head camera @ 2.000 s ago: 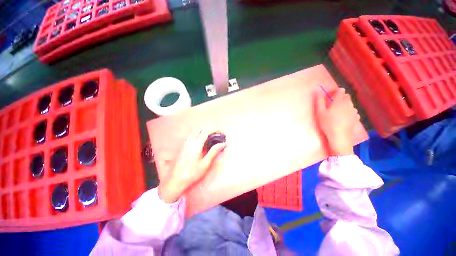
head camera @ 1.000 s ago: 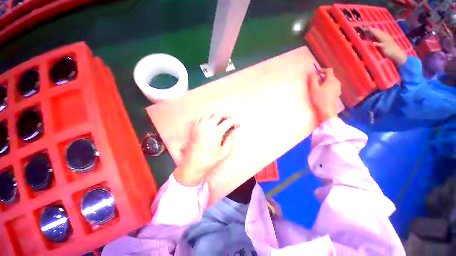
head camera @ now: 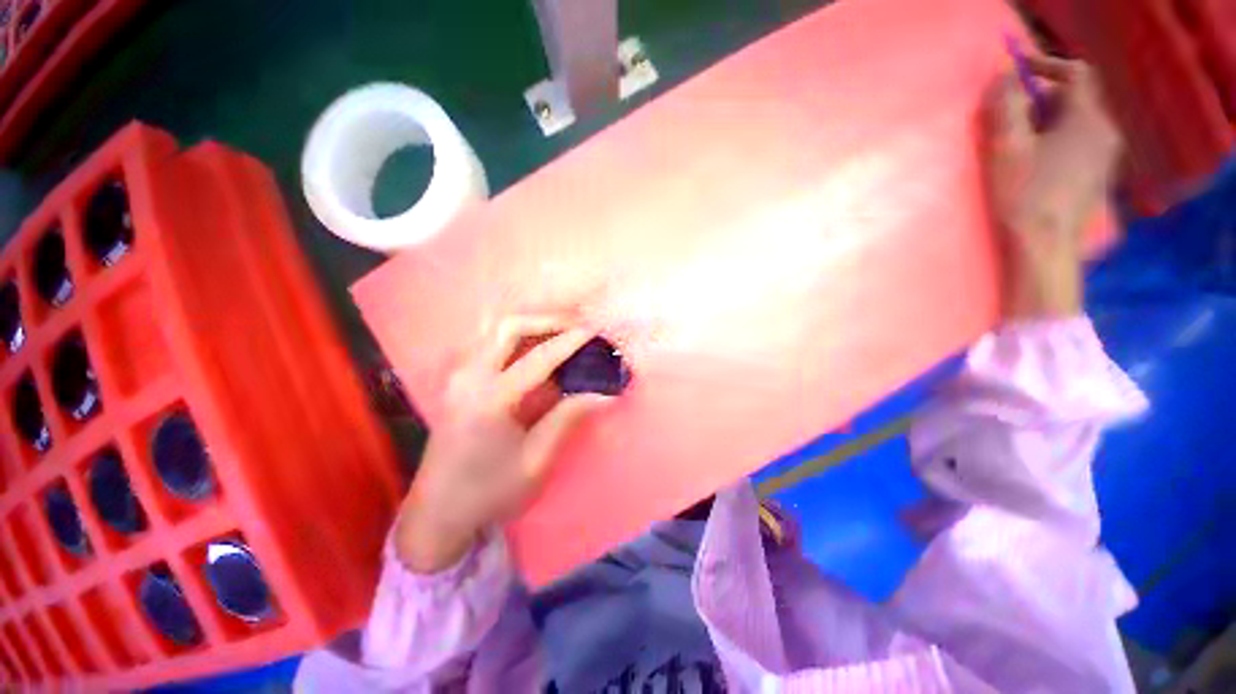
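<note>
A round dark watch head (head camera: 594, 366) lies on the pink foam pad (head camera: 759, 271), its dark face up. My left hand (head camera: 495, 434) grips the watch head between thumb and fingers at its left side. My right hand (head camera: 1055, 163) rests at the pad's upper right corner, curled around a thin purple stick (head camera: 1036, 84) whose tip points up and left. The two hands are far apart, and the stick does not touch the watch head.
A red foam parts tray (head camera: 258, 407) with dark round pieces in several pockets stands at the left. A white tape roll (head camera: 393, 166) lies beyond the pad's upper left. A metal post (head camera: 580, 61) stands on brackets behind the pad. More red foam (head camera: 1152, 88) is at the upper right.
The view has shifted and come closer. The watch head, mostly covered by my left hand a second ago, now shows. The blue-sleeved arm at the right tray is out of view. My right hand keeps the stick.
</note>
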